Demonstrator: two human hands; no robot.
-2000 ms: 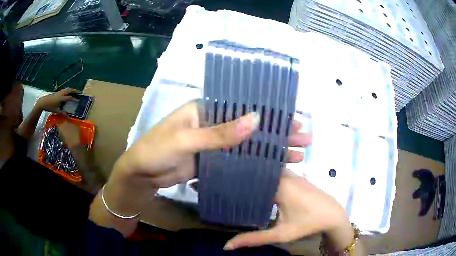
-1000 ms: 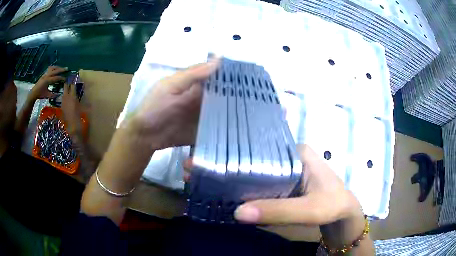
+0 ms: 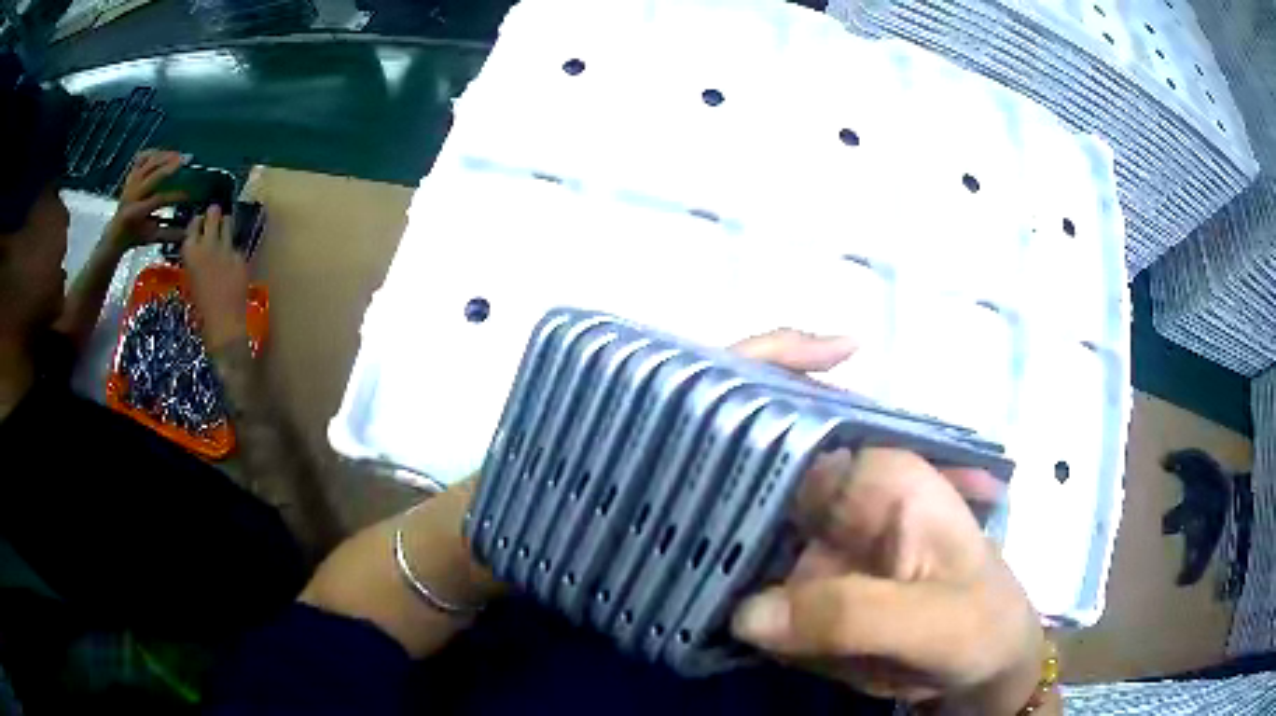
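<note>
A stack of several dark grey phone middle frames (image 3: 630, 490) is held together in front of me, tilted, with small slots and holes showing along the near edges. My right hand (image 3: 896, 574) grips the stack from the right, fingers reaching into the window of the end frame. My left hand (image 3: 795, 350) is mostly hidden behind the stack; only a finger shows above its top edge, and the wrist with a bangle shows at lower left. A white blister tray (image 3: 784, 252) with small dark holes lies behind and under the stack.
Tall white tray stacks (image 3: 1078, 105) stand at upper right. A black curved object (image 3: 1194, 515) lies on brown cardboard at right. At left, a seated person's hands hold a dark frame (image 3: 204, 196) above an orange basket (image 3: 231, 437) of small metal parts.
The stack has turned from upright to lying sideways, its slotted edges now facing me. My left hand has moved from the stack's left side to behind it. My right hand has moved up to its right end.
</note>
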